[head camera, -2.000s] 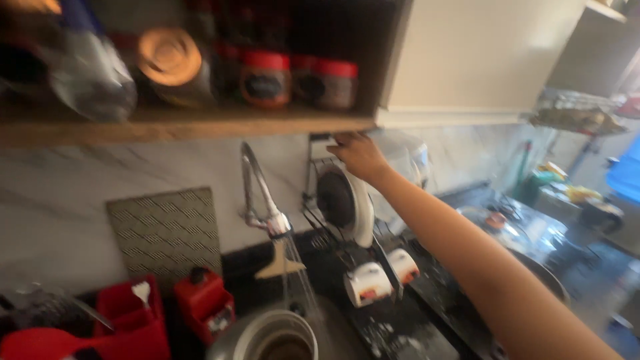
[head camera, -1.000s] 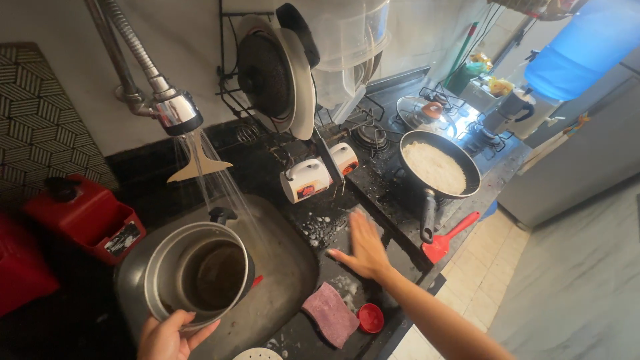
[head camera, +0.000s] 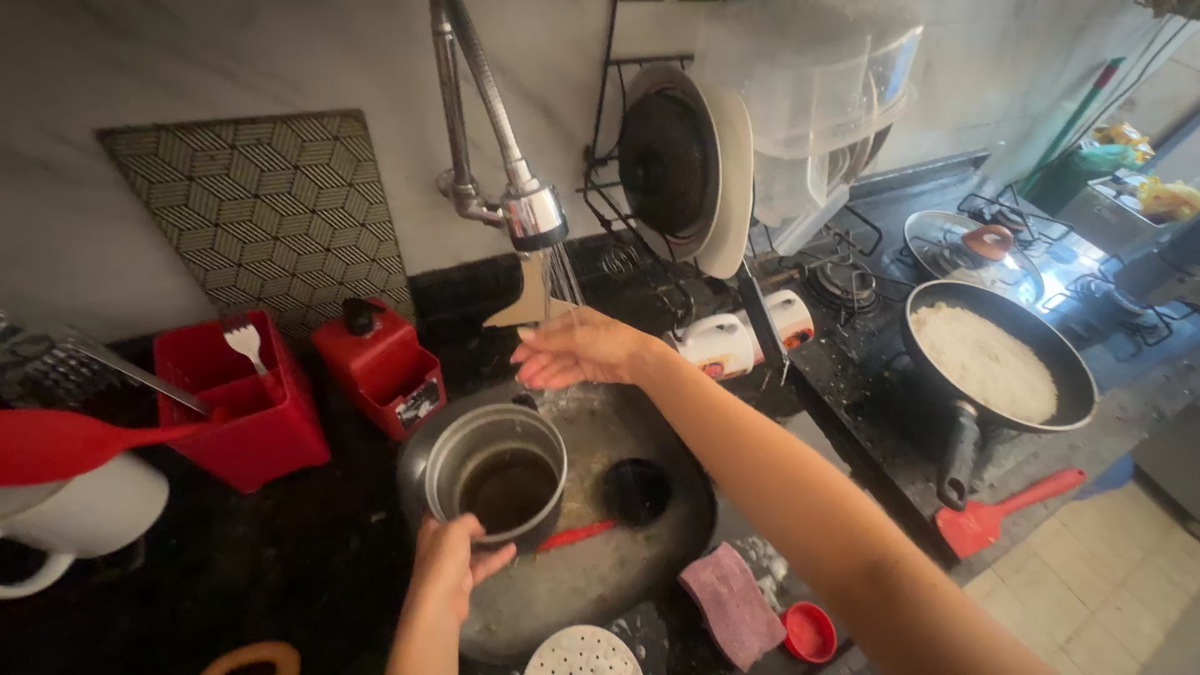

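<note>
My left hand grips the near rim of a metal pot with some brownish liquid inside, over the sink basin. Beneath the running chrome faucet, my right hand is held with slightly curled fingers in the water, holding nothing. A red-handled utensil lies in the basin beside the pot. On the counter edge below my right forearm are a pink sponge and a small red cap. A white perforated disc shows at the bottom edge.
A red soap dispenser and red utensil holder stand left, near a white mug. White mugs lie below the dish rack. A frying pan with white food sits on the stove, near a red spatula.
My right hand has moved from above the counter beside the sink to under the faucet's water. Two seconds ago it was up at the dish rack. My left hand still holds the pot.
</note>
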